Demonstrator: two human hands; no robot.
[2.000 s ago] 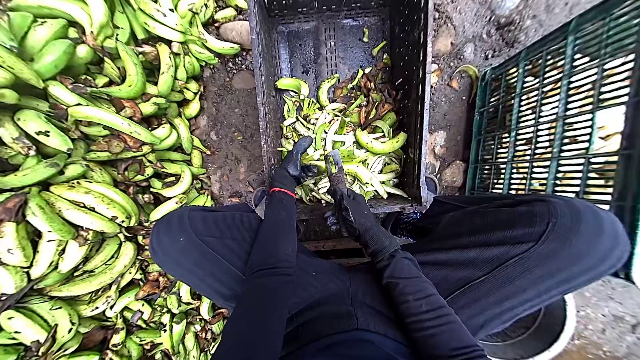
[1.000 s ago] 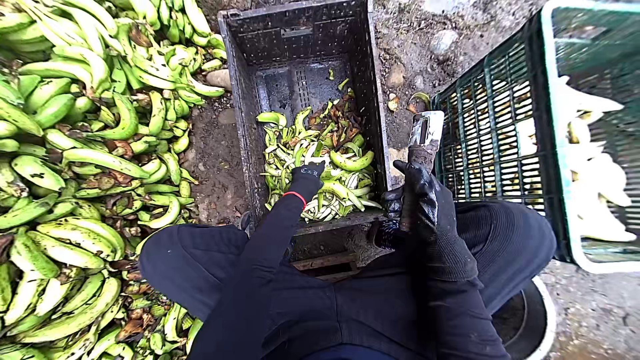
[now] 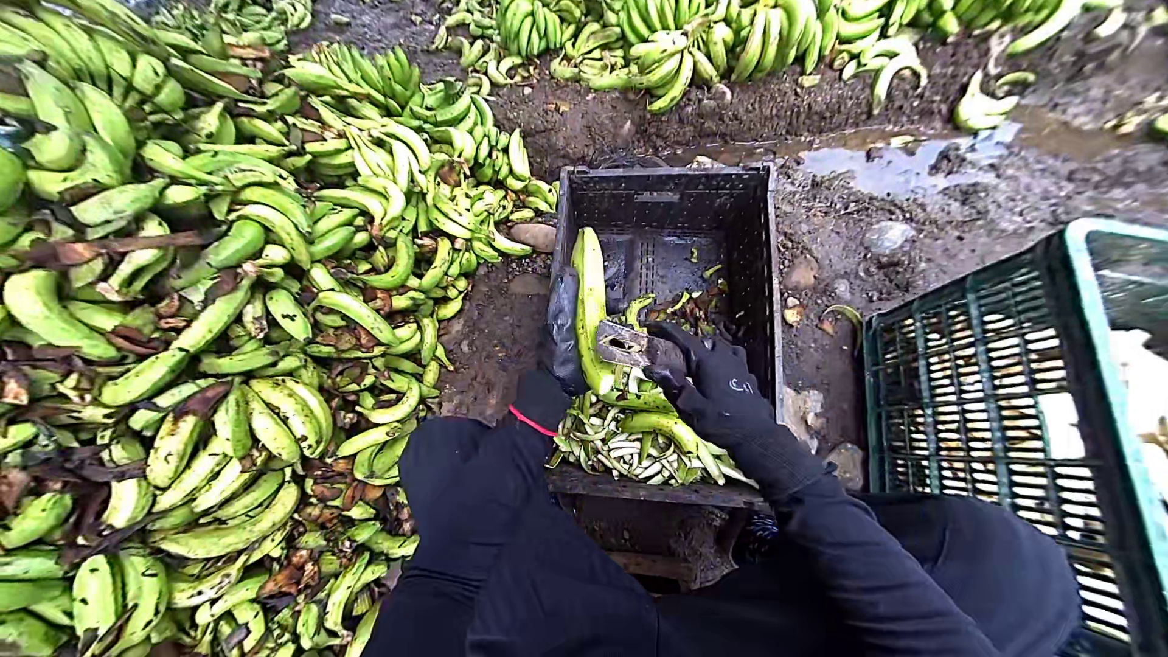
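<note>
My left hand point(image 3: 563, 333), in a dark glove with a red band at the wrist, holds a green plantain point(image 3: 590, 301) upright along the left side of a black plastic crate point(image 3: 776, 292). In my right hand point(image 3: 707, 370), also gloved, is a flat peeler with a slotted metal blade point(image 3: 624, 345). The blade lies against the plantain's right side, over the crate. Below both hands, green and pale peel strips point(image 3: 652, 452) cover the near part of the crate floor. My left fingers are partly hidden behind the plantain.
A large heap of green plantains point(image 3: 210, 338) fills the left side. More bunches point(image 3: 666, 46) lie along the top beyond muddy ground with a puddle point(image 3: 903, 164). A green slatted crate point(image 3: 990, 365) with pale pieces inside stands at the right. Stones point(image 3: 890, 238) dot the ground between the crates.
My left hand, among the peels a second ago, now holds a plantain. The peeler in my right hand has come from beside the black crate to that plantain. The view has shifted to show more ground ahead.
</note>
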